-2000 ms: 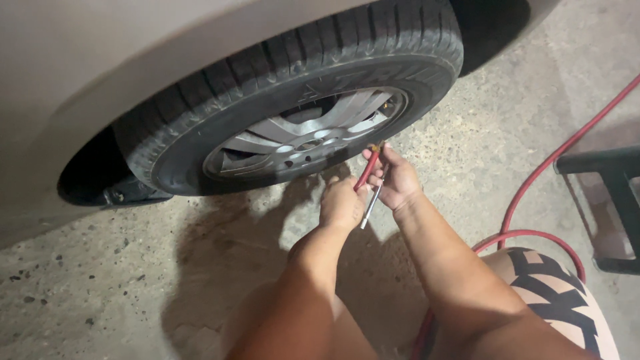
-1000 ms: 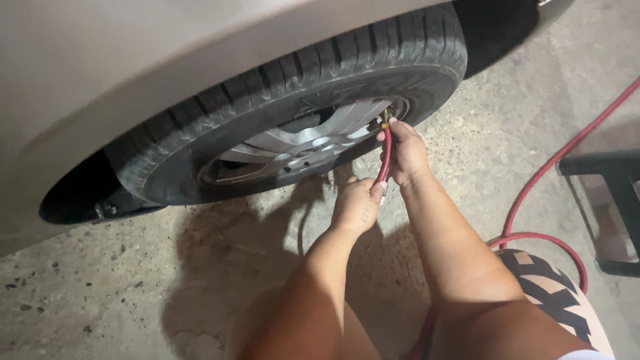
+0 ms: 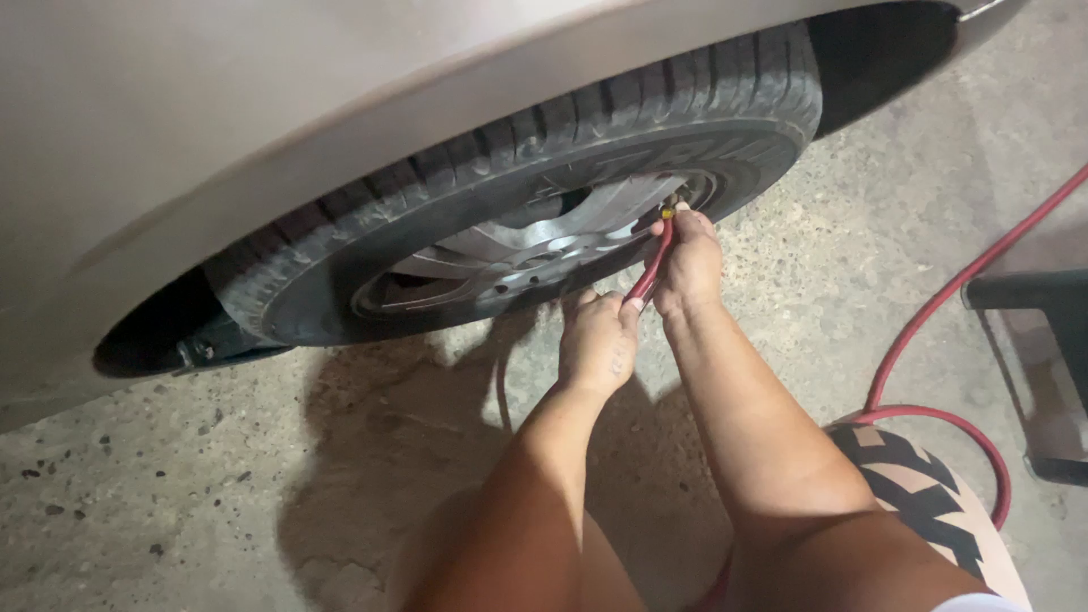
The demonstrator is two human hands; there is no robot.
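My left hand [image 3: 599, 340] is closed around a red rubber hose [image 3: 653, 270], below the wheel's lower edge. Higher up, my right hand [image 3: 690, 259] grips the hose's end by a brass-coloured fitting [image 3: 668, 212]. That fitting is at the outer part of the silver alloy rim [image 3: 544, 242], inside the black tire [image 3: 739, 153]. Whether it touches the valve stem is too small to tell. Part of a thin metal piece seems to lie along the hose between my hands, mostly hidden.
The car's light-coloured fender [image 3: 340, 93] overhangs the tire. More red hose [image 3: 935, 297] curves over the concrete floor [image 3: 170, 476] at right, beside a dark stand-like frame [image 3: 1045, 293]. My patterned shorts [image 3: 926, 493] show at lower right.
Both hands have moved up toward the rim with the hose. The metal rod that stuck out below my hands two seconds ago is now mostly out of sight.
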